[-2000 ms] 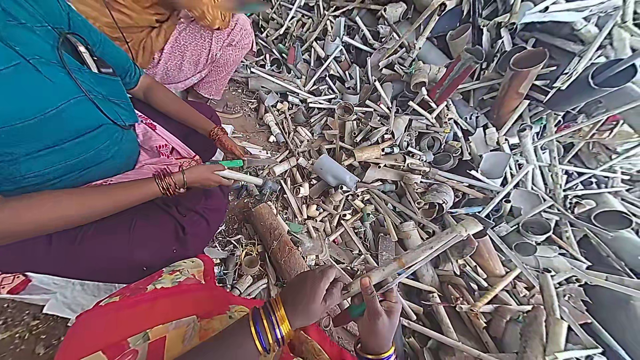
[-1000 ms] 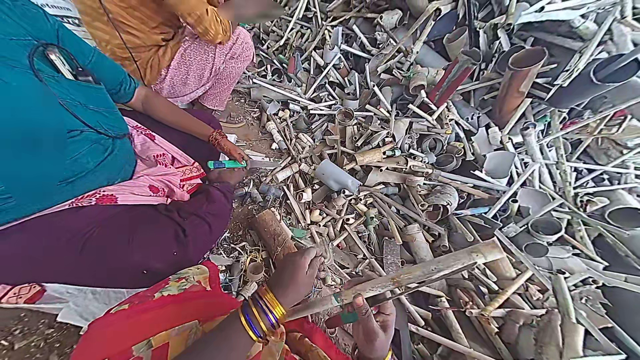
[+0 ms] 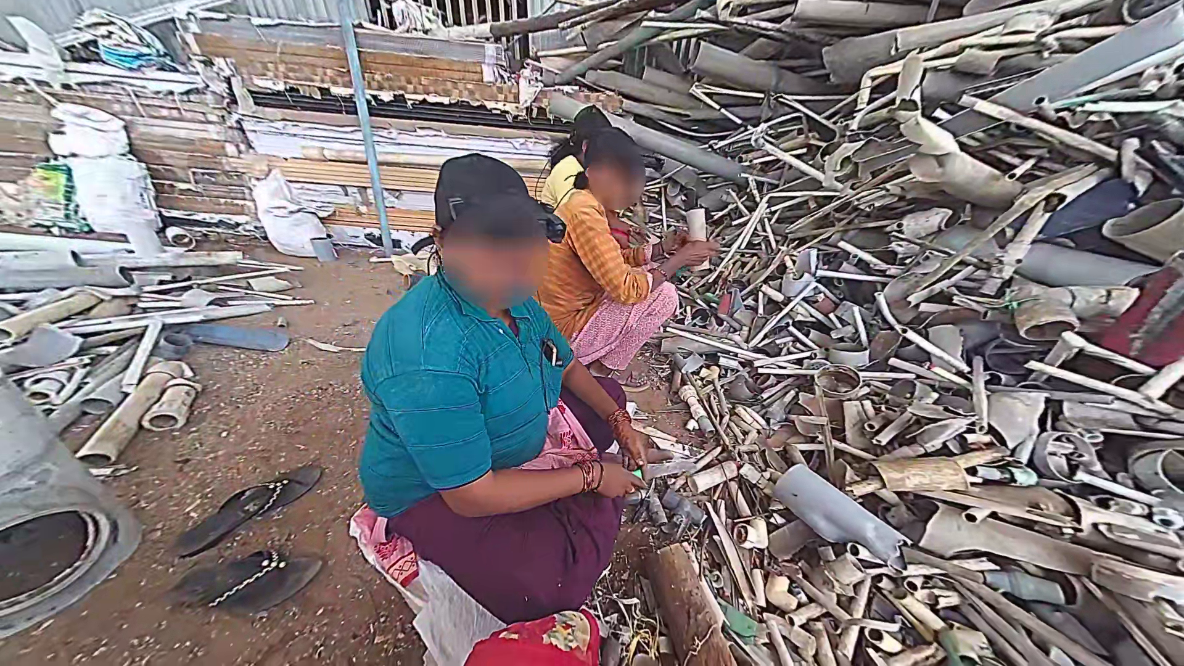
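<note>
Neither my left hand nor my right hand shows in the head view. At the bottom edge lies a piece of my red patterned cloth [image 3: 541, 640]. Just right of it a brown wooden log [image 3: 686, 606] rests on the ground. Beyond the log spreads a heap of scrap plastic pipes, with a cut grey pipe [image 3: 837, 513] on top. A co-worker in a teal shirt [image 3: 453, 398] sits beside the heap, hands around a small green-handled tool [image 3: 637, 474].
Co-workers, one in an orange top [image 3: 597, 250], squat farther back. Black sandals [image 3: 248, 581] lie on the dirt at left, near a large grey pipe [image 3: 55, 518] and more pipes. Stacked panels and a thin blue-grey pole [image 3: 366, 120] stand behind.
The view has swung up and to the left. My hands and the long pipe piece they held have left the frame.
</note>
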